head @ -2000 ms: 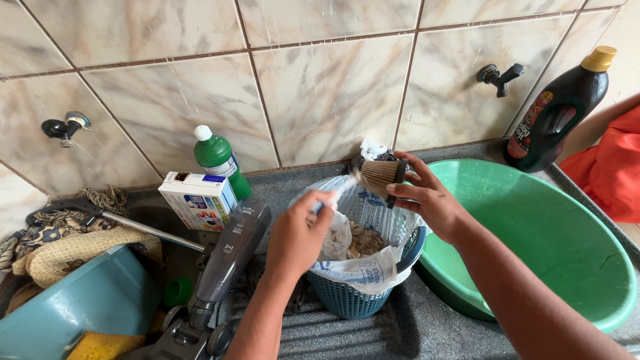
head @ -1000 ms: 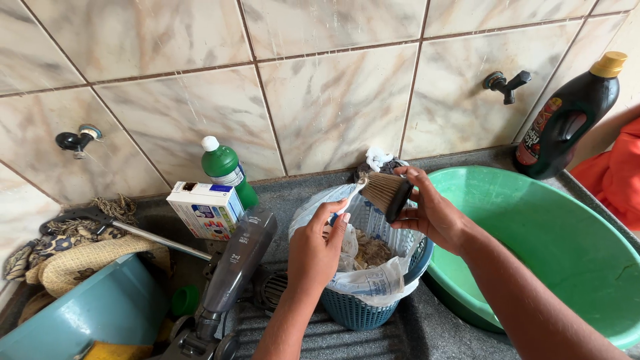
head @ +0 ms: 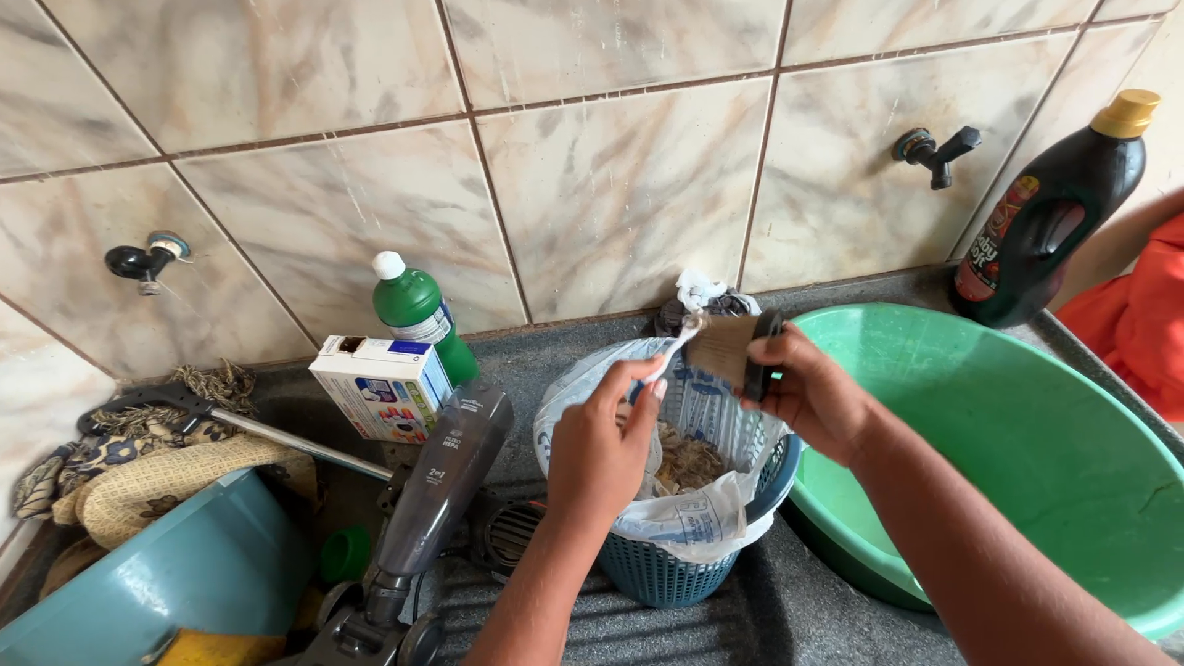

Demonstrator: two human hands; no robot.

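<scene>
My right hand (head: 809, 388) grips the black rim of a pleated vacuum cleaner filter (head: 721, 348), its brownish pleats facing left. Between the thumb and fingertips of my left hand (head: 606, 435) is a white toothbrush (head: 675, 350), its head at the filter's narrow end. Both are held above a blue perforated plastic basket (head: 671, 573) lined with a whitish plastic bag (head: 694, 518). Greyish-brown debris (head: 686, 461) lies in the bag. Left of the basket, a dark handheld vacuum cleaner (head: 444, 481) leans upright on the ribbed part of the stone sink.
A large green basin (head: 888, 536) stands at right, with a dark gold-capped bottle (head: 1050, 213) behind it. At left are a blue-grey plastic tub (head: 176, 564), cloths (head: 176, 472), a cardboard box (head: 384, 384) and a green bottle (head: 416, 310). Two black taps (head: 148, 262) project from the tiled wall.
The filter has turned in my right hand since one second ago, its pleats now pointing more to the left. The toothbrush stays against it in my left hand.
</scene>
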